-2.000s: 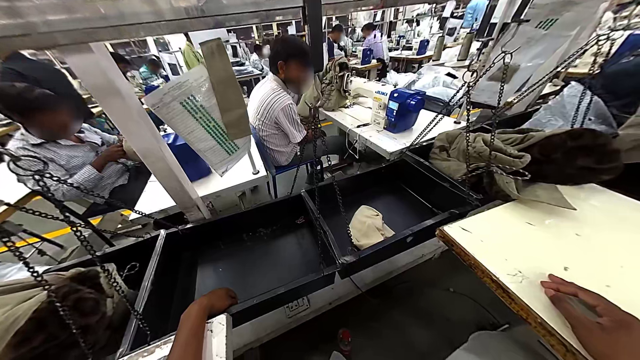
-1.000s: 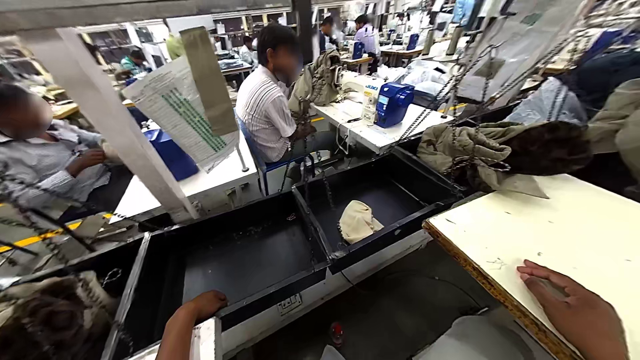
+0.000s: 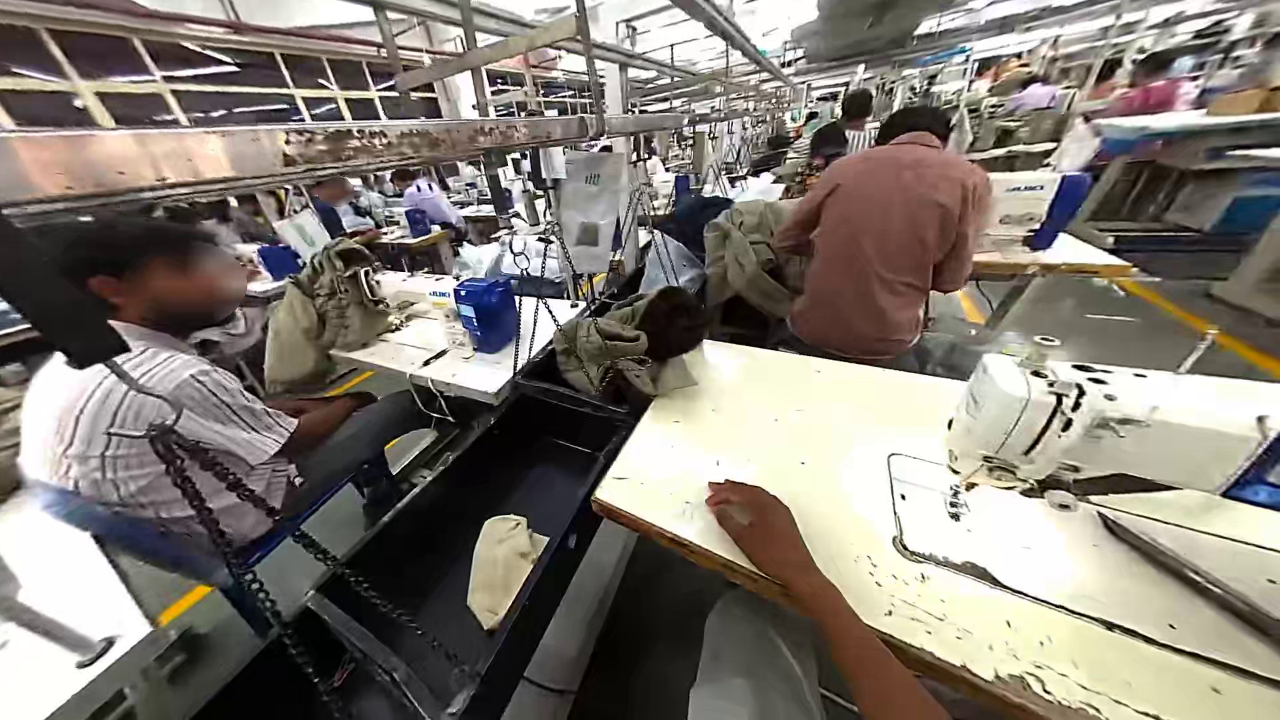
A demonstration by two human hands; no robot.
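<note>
My right hand [image 3: 762, 530] rests palm down on the pale sewing table [image 3: 800, 410], near its worn wooden edge, with no item seen in it. My left hand is out of view. To the right of my right hand stands a white industrial sewing machine [image 3: 1080, 420], its head over a metal plate set in the tabletop. Left of the table, a beige fabric piece [image 3: 503, 570] lies in a black metal trough [image 3: 430, 545]. Olive-khaki garments [image 3: 605, 350] with a dark furry part are heaped at the table's far left corner.
Chains [image 3: 235, 560] hang over the trough at the lower left. A person in a striped shirt [image 3: 170, 430] sits at the left, beside another sewing table [image 3: 480, 365]. A person in a reddish shirt [image 3: 885, 250] is beyond my table, back turned.
The view has turned far to the right, bringing in the sewing machine and the person in reddish. My left hand, earlier at the trough's near edge, has left the view. My right hand remains on the table.
</note>
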